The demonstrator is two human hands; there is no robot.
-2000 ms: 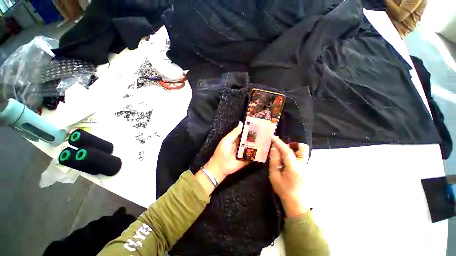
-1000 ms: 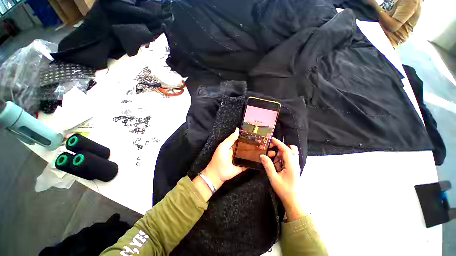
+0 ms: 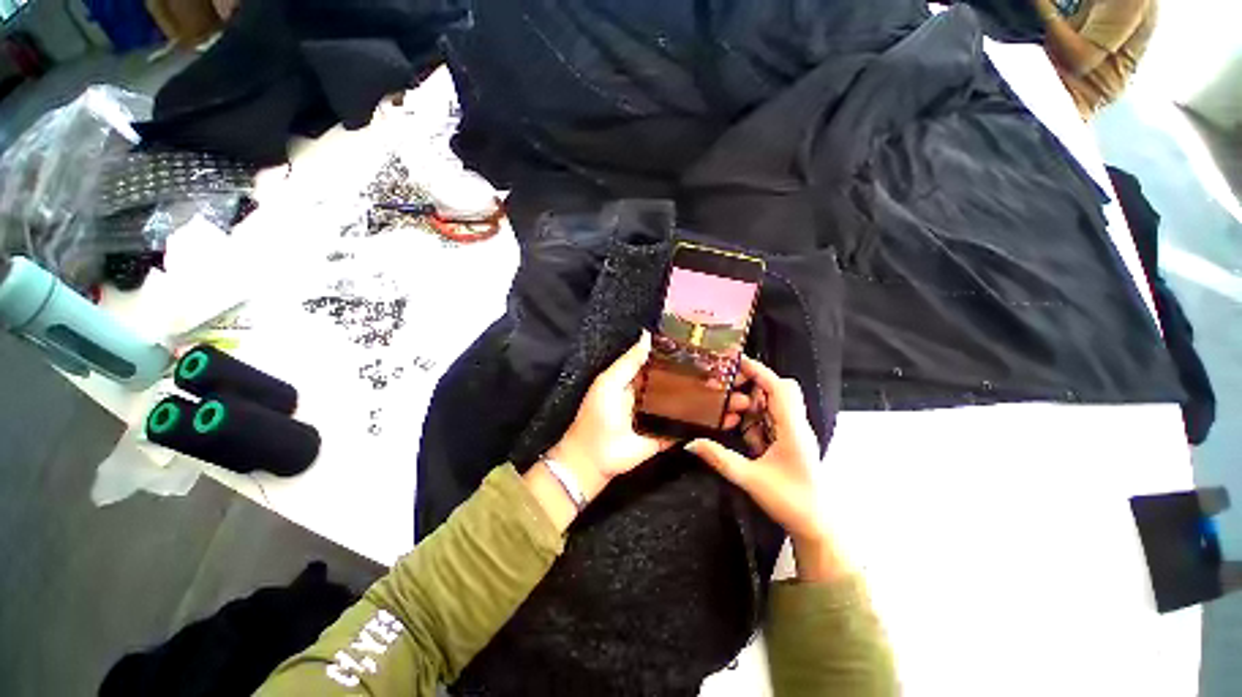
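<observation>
A smartphone (image 3: 699,341) with a lit screen, pink above and brown below, is held over the dark coat. My left hand (image 3: 613,425) grips its left side and lower edge. My right hand (image 3: 774,443) is at its lower right, with fingers bent against the phone's edge and the thumb just below it; whether it bears any of the weight cannot be told. The nubby black coat (image 3: 620,572) lies below my hands, over my lap and the table edge, with smooth lining around the phone.
The white table (image 3: 994,545) carries more black garments (image 3: 981,259). At left are black thread cones (image 3: 245,436), a teal bottle (image 3: 82,324), plastic bags (image 3: 68,177), tiny scattered bits (image 3: 357,316) and orange-red handles (image 3: 467,226). A dark flat object (image 3: 1180,549) lies right. A person (image 3: 1106,52) is across the table.
The phone's screen has changed from a mostly white lower part to pink and brown. My right thumb has moved from the phone's lower screen edge to below it since one second ago.
</observation>
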